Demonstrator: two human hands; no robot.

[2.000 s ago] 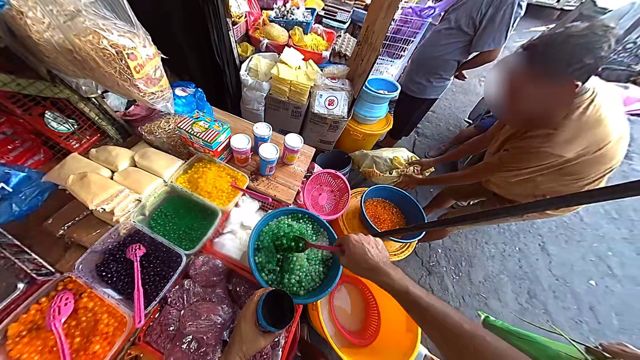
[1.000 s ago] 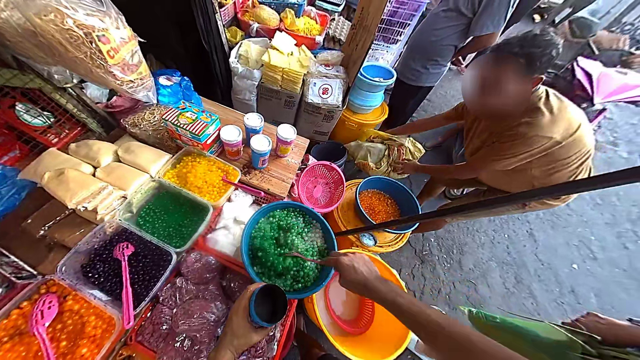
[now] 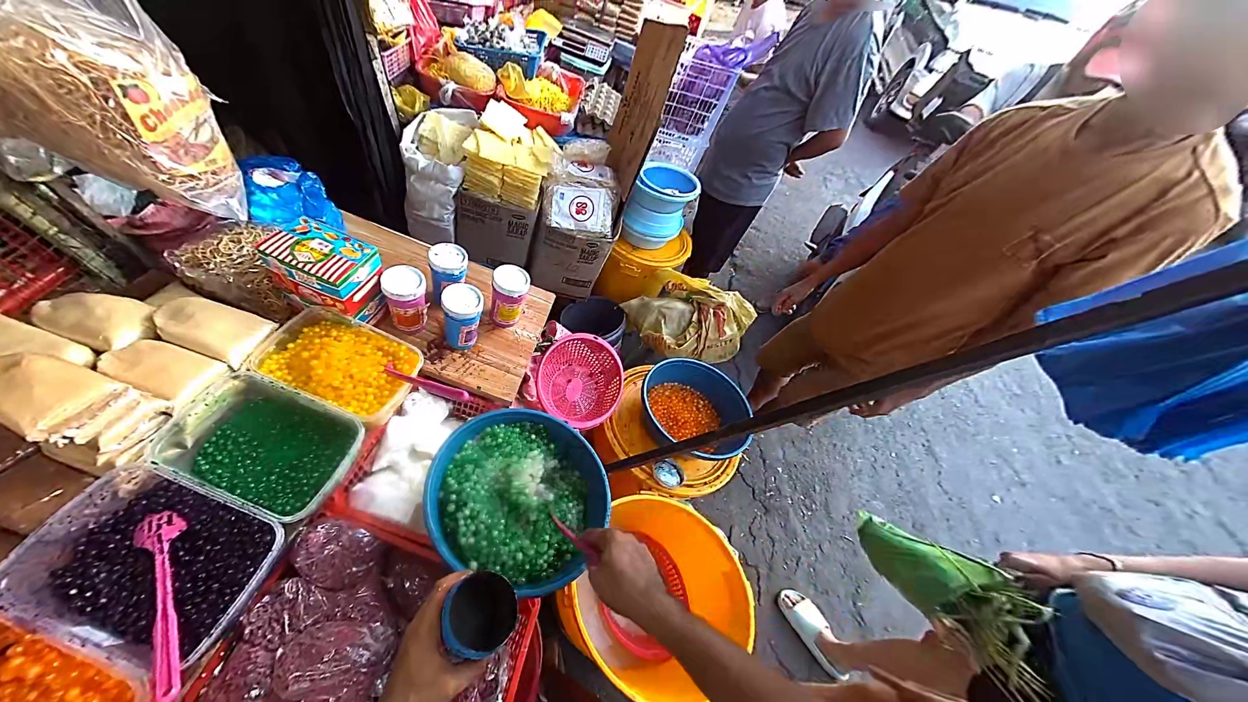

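Observation:
My right hand (image 3: 629, 575) grips the handle of a pink spoon (image 3: 568, 531), whose head is sunk among green tapioca pearls (image 3: 507, 487) in a round blue basin (image 3: 439, 468). My left hand (image 3: 429, 639) is closed around a dark blue cup (image 3: 478, 614), its dark inside facing up, just below the basin's near rim. Left of the basin, bagged white pieces (image 3: 405, 458) lie in a red basket. A yellow tub (image 3: 726, 575) with a red strainer (image 3: 658, 585) inside stands under my right forearm. Wrapped purple packs (image 3: 327, 624) lie left of my left hand.
Trays of green (image 3: 278, 453), yellow (image 3: 341, 366) and dark pearls (image 3: 161, 565) stand at left. A black pole (image 3: 877, 361) crosses right of the basin. Beyond are a pink colander (image 3: 579, 380), a blue bowl of orange pearls (image 3: 697, 400) and people standing.
The person in the brown shirt, bent low before, now stands upright nearer at the right. The spoon has shifted within the pearls. A blue plastic sheet or bag now shows at the right.

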